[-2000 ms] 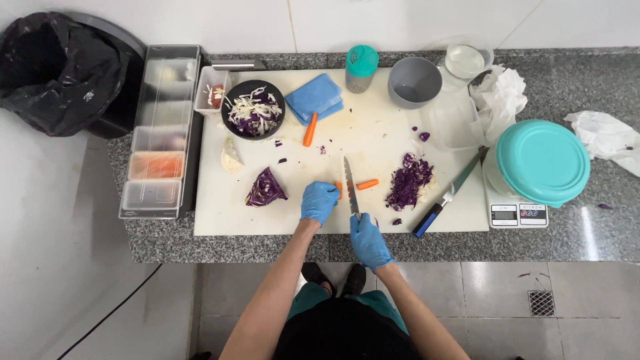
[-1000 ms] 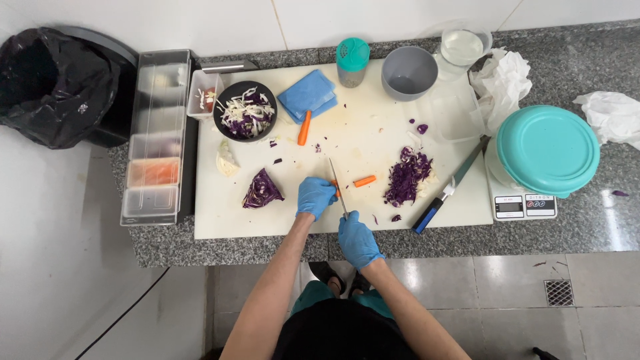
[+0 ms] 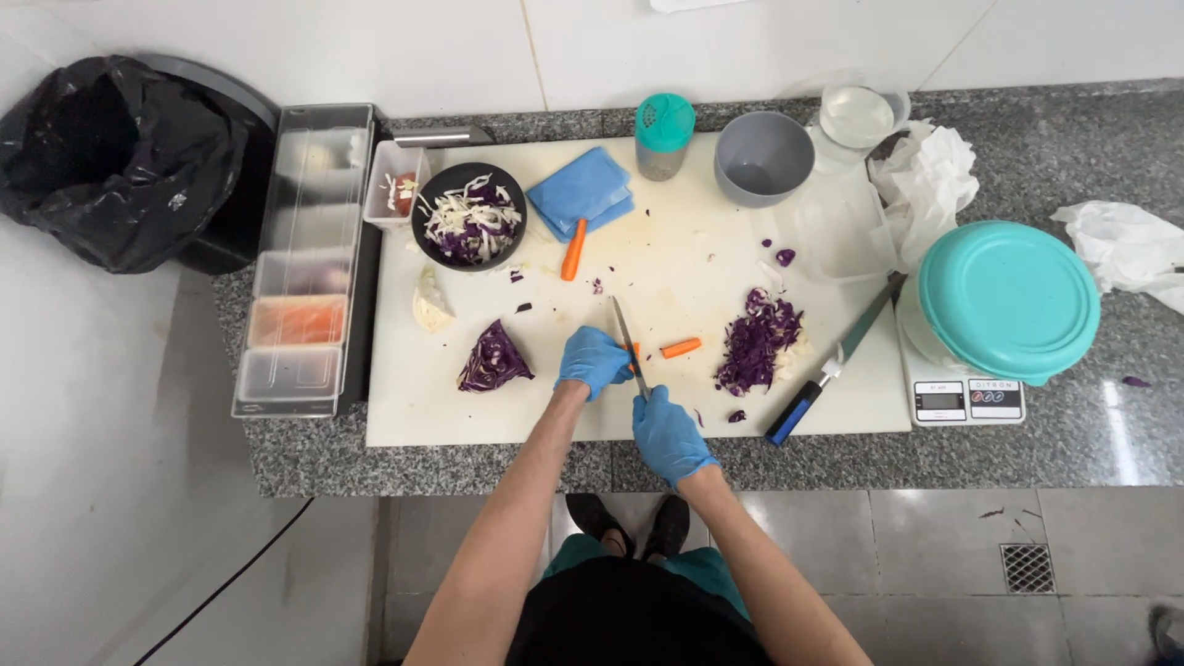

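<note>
Both my hands wear blue gloves over a white cutting board [image 3: 555, 416]. My left hand [image 3: 592, 361] holds a carrot piece [image 3: 633, 355], mostly hidden by the fingers and the blade. In my right hand [image 3: 668, 433] is the handle of a kitchen knife [image 3: 624, 328], whose blade lies across that piece, tip pointing away from me. A cut carrot piece [image 3: 681, 348] lies just right of the blade. A purple cabbage wedge [image 3: 495, 359] sits left of my left hand, and shredded purple cabbage [image 3: 757, 344] is heaped to the right. Another carrot [image 3: 573, 250] rests against a folded blue cloth [image 3: 581, 192].
A second knife [image 3: 832, 365] lies at the board's right, beside a scale [image 3: 968, 400] bearing a teal-lidded tub [image 3: 1008, 296]. Behind stand a black bowl of shredded cabbage [image 3: 470, 217], a shaker [image 3: 663, 137] and a grey bowl [image 3: 764, 159]. Lidded containers [image 3: 305, 268] and a bin [image 3: 120, 166] are left.
The knife's blade, left of its present line over the carrot two seconds ago, has shifted and changed angle slightly. Both hands stay close together at the carrot. The view has shifted a little.
</note>
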